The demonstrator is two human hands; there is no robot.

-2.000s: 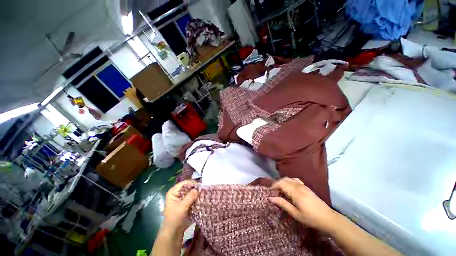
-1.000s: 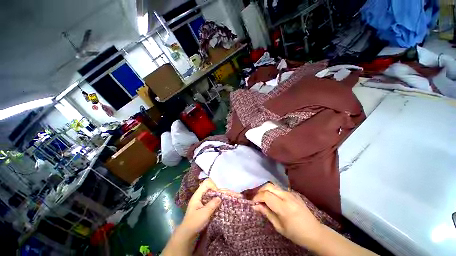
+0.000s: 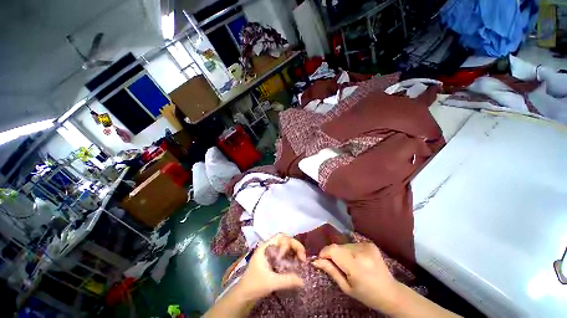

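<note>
A pink-maroon flecked tweed garment piece (image 3: 311, 292) lies below and between my hands at the bottom centre. My left hand (image 3: 271, 267) is curled around a bunched part of the tweed, its thumb below. My right hand (image 3: 354, 267) pinches the tweed edge just to the right, with fingertips close to my left hand. Both hands are bare. White interfacing (image 3: 292, 208) lies just beyond the hands. The undersides of the fingers and the exact seam are hidden.
A pile of reddish-brown lining (image 3: 379, 168) and tweed lies on the left end of the white table (image 3: 497, 186). White bundles (image 3: 211, 174), a red bin (image 3: 239, 148) and a cardboard box (image 3: 155, 197) stand on the green floor at left. Blue garment pieces (image 3: 491, 25) are heaped behind.
The tweed edge, earlier stretched flat between my hands, is now bunched. My hands have come closer together, and my left hand has turned and curled around the cloth.
</note>
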